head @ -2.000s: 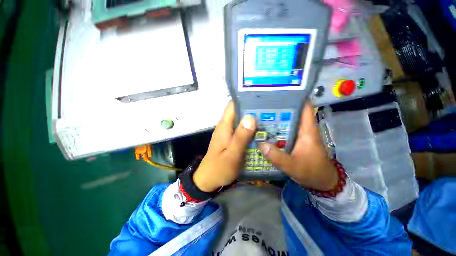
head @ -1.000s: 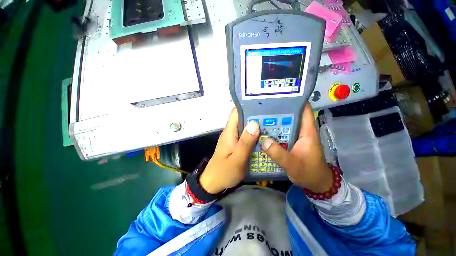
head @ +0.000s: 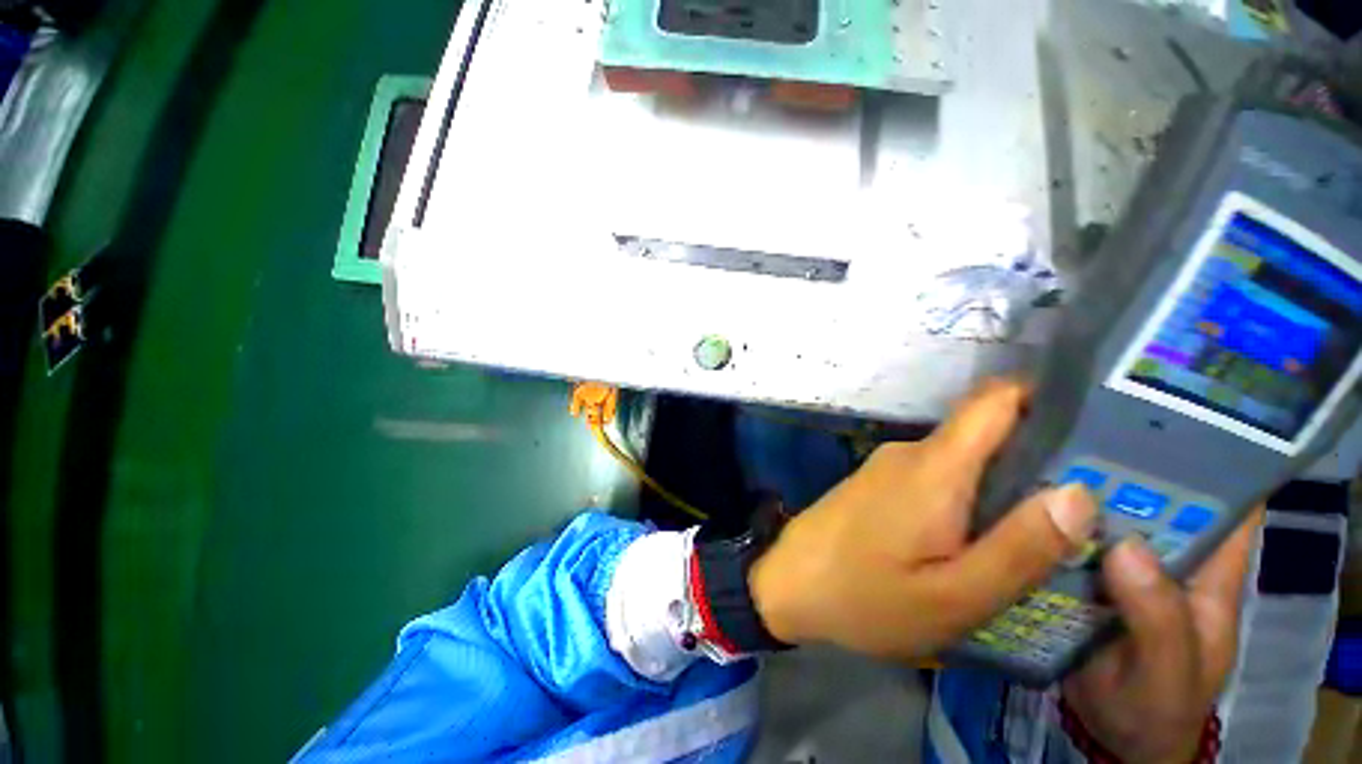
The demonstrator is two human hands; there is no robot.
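The grey teach pendant [head: 1158, 418] is tilted at the right, its colour screen lit. My left hand [head: 911, 545] grips its left side, thumb on the blue keys. My right hand [head: 1173, 627] holds its lower right side, thumb over the keypad, partly hidden by the pendant. The teal-green frame [head: 881, 45] lies over an orange-brown fixture [head: 814, 96] at the top of the machine bed, its upper part cut off by the picture edge. Its window looks dark.
The white machine bed [head: 538, 269] has a green button [head: 713, 352] and a crumpled white tissue [head: 986, 294]. An orange plug [head: 593, 403] with a yellow cord hangs below its edge. Another teal frame [head: 359, 194] is at left. A translucent tray [head: 1282, 657] is at lower right.
The view has turned left, so the machine shows farther right. The pendant and both hands have shifted right in view, and the pendant has tilted. The screen content differs. The tissue now shows.
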